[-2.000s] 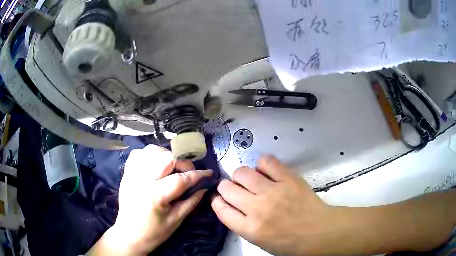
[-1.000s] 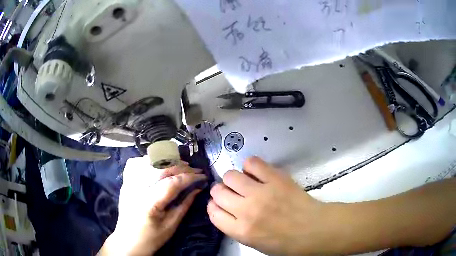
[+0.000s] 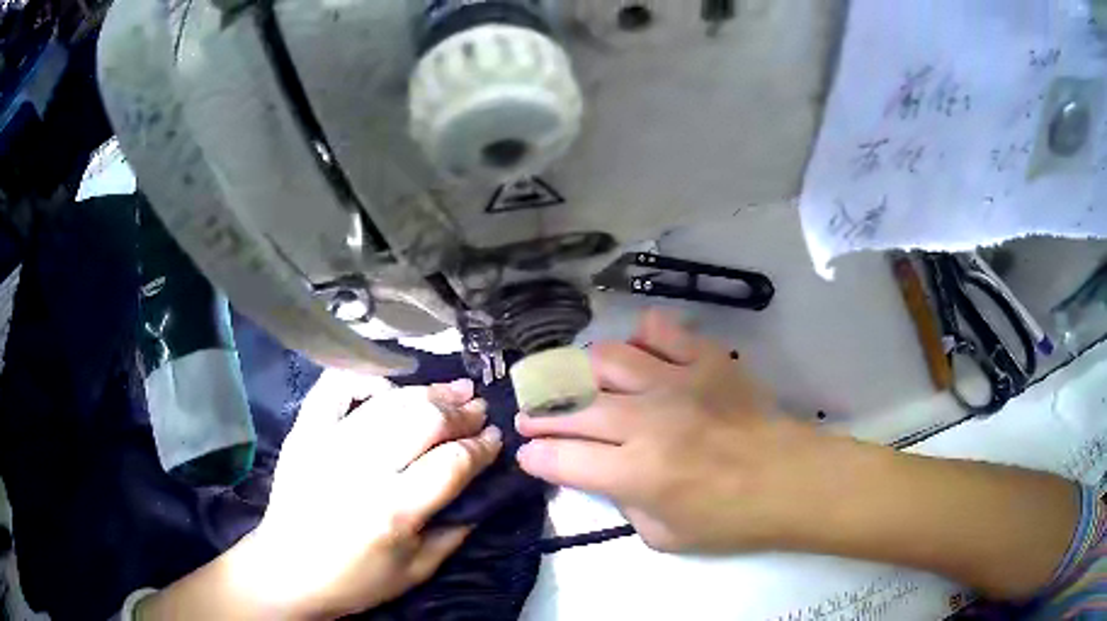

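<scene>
The dark navy garment (image 3: 473, 558) lies under the machine head, spreads across the left and hangs toward the lap; its lower part is crinkled. My left hand (image 3: 364, 473) rests on it left of the presser foot (image 3: 488, 352), fingertips pressed or pinched on the cloth; which is hard to tell. My right hand (image 3: 680, 437) lies at the cloth's right edge, fingers spread, two fingertips near the left hand's, partly behind the cream tension dial (image 3: 555, 381). The needle point is hidden.
The off-white machine head (image 3: 680, 134) with its ribbed knob (image 3: 495, 103) fills the top. Thread snips (image 3: 704, 281) lie behind my right hand. A brown-handled tool (image 3: 923, 322) and scissors (image 3: 989, 334) lie right. A handwritten note (image 3: 959, 146) hangs upper right. A dark green tube (image 3: 194, 352) stands left.
The view has shifted, and the machine head appears larger and further right. My left fingertips have moved up beside the presser foot, and my right hand is closer to it.
</scene>
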